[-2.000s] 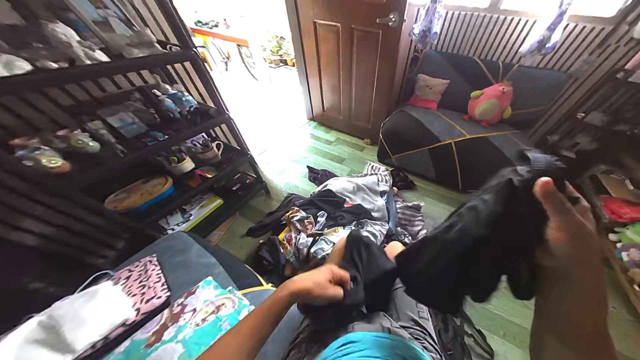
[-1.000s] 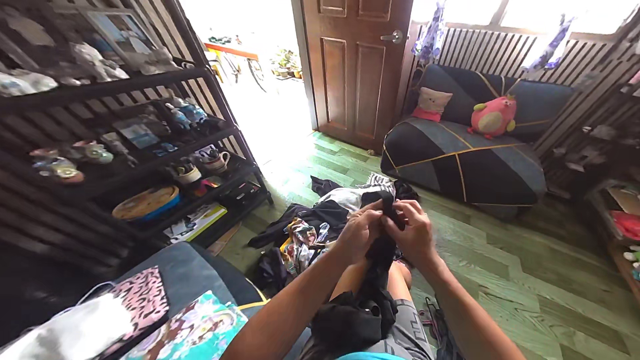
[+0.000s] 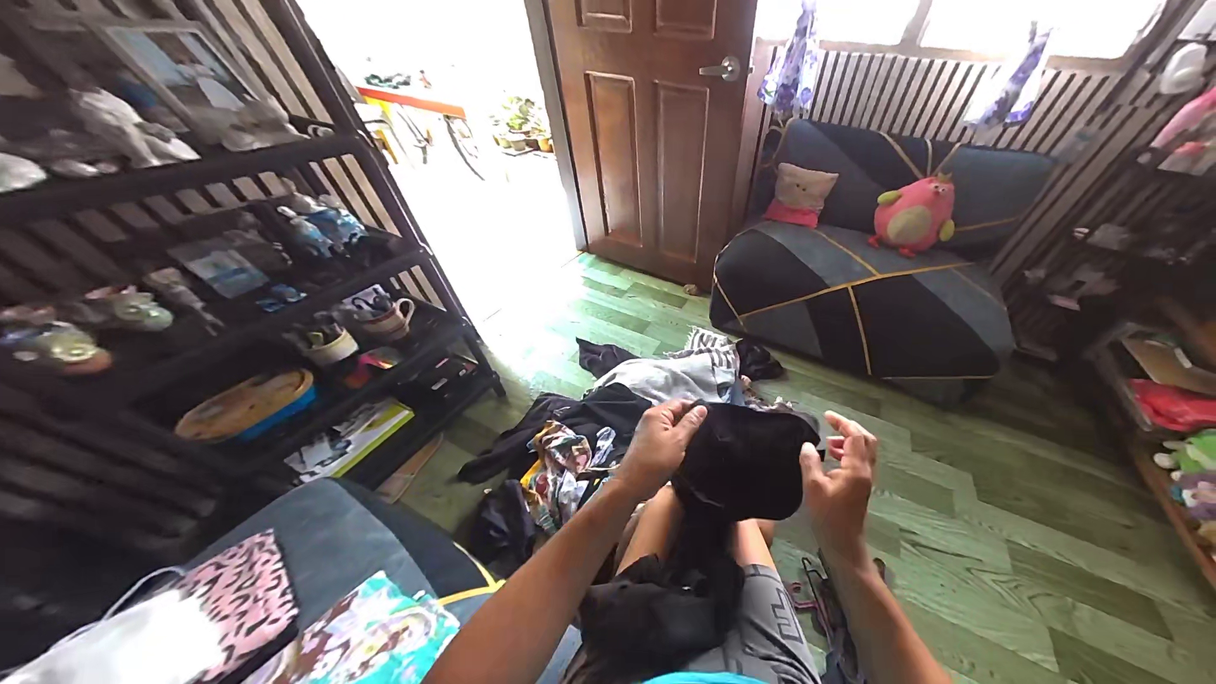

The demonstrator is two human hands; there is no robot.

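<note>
A black cloth garment (image 3: 746,461) is spread between my hands above my knees, its lower part hanging down onto my lap. My left hand (image 3: 662,445) pinches its upper left edge between thumb and fingers. At the garment's right edge is my right hand (image 3: 841,475), thumb and fingers apart; whether the thumb touches the cloth cannot be told. Beyond my knees a heap of clothes lies on the floor, with a grey garment (image 3: 665,378), a dark one and a multicoloured patterned cloth (image 3: 559,470).
A black shelf rack (image 3: 408,228) with figurines and mugs stands at left. Folded cloths, one pink with dark spots (image 3: 242,598), lie on the seat beside me. Ahead are a wooden door (image 3: 655,142) and a sofa (image 3: 864,294) with a pink plush toy (image 3: 917,217). Hangers (image 3: 817,594) lie at lower right.
My hands were together on bunched black cloth a second ago; they have moved apart, and its upper part is now spread. Earlier, my right hand held black cloth out to the right.
</note>
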